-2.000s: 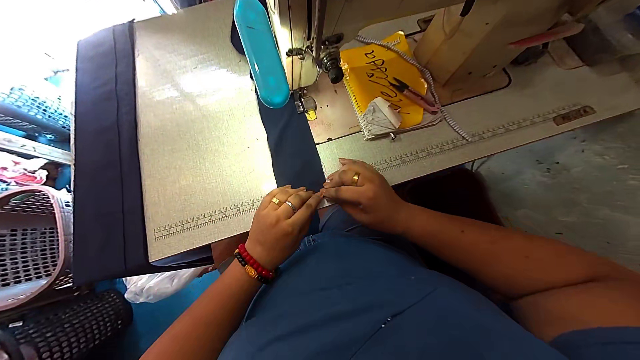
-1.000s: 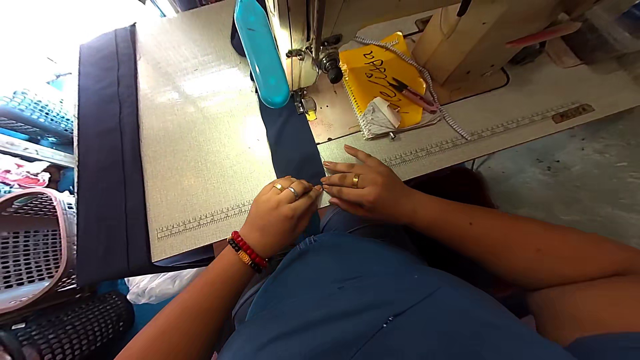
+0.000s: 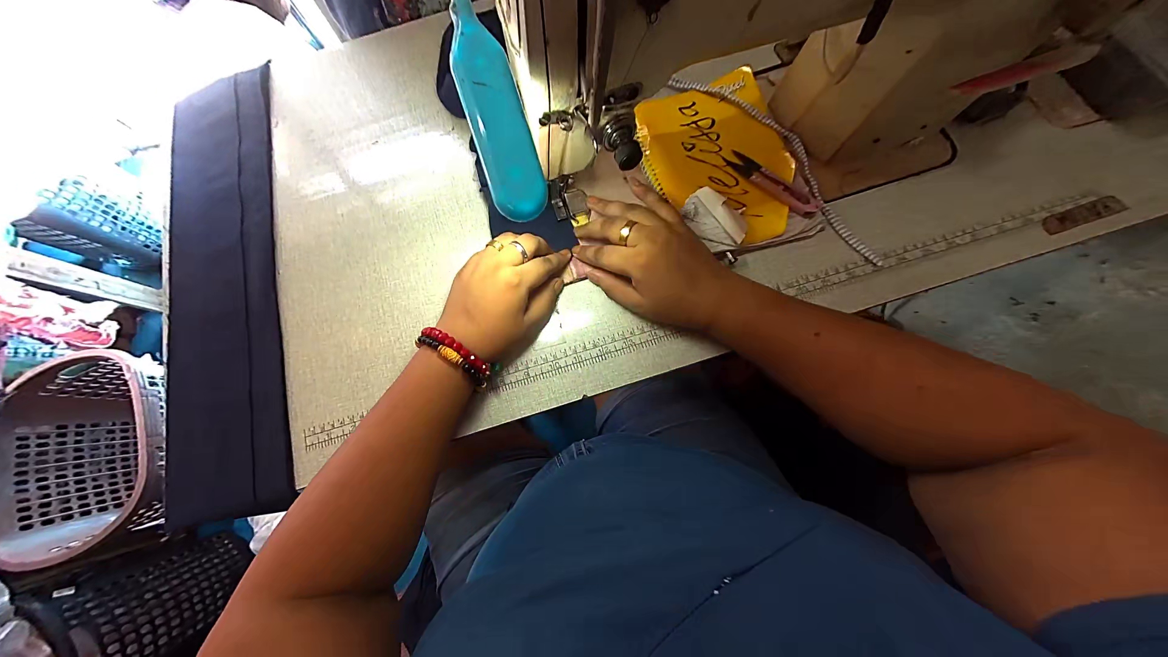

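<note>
A navy fabric strip (image 3: 529, 230) lies under the presser foot (image 3: 560, 199) of a sewing machine (image 3: 570, 82). My left hand (image 3: 506, 292), with rings and beaded bracelets, is just in front of the foot, its thumb and forefinger at the strip's near end. My right hand (image 3: 648, 255) lies beside it, fingers spread, the index fingertip close to the foot. The fingertips of both hands meet over a small pale edge (image 3: 575, 271); whether they pinch it is partly hidden. A turquoise elongated plastic piece (image 3: 502, 119) stands left of the needle bar.
Right of the foot lie a yellow notebook (image 3: 712, 155) bearing writing, thread snips (image 3: 771, 182) and a striped cord (image 3: 803, 155). A printed ruler (image 3: 584, 356) runs along the table's front edge. Dark folded fabric (image 3: 219, 292) hangs at the left edge, near a pink plastic basket (image 3: 141, 456).
Both hands have moved forward from the table's front edge toward the presser foot. The near end of the navy strip has gone forward with them, and the ruler's middle is now uncovered.
</note>
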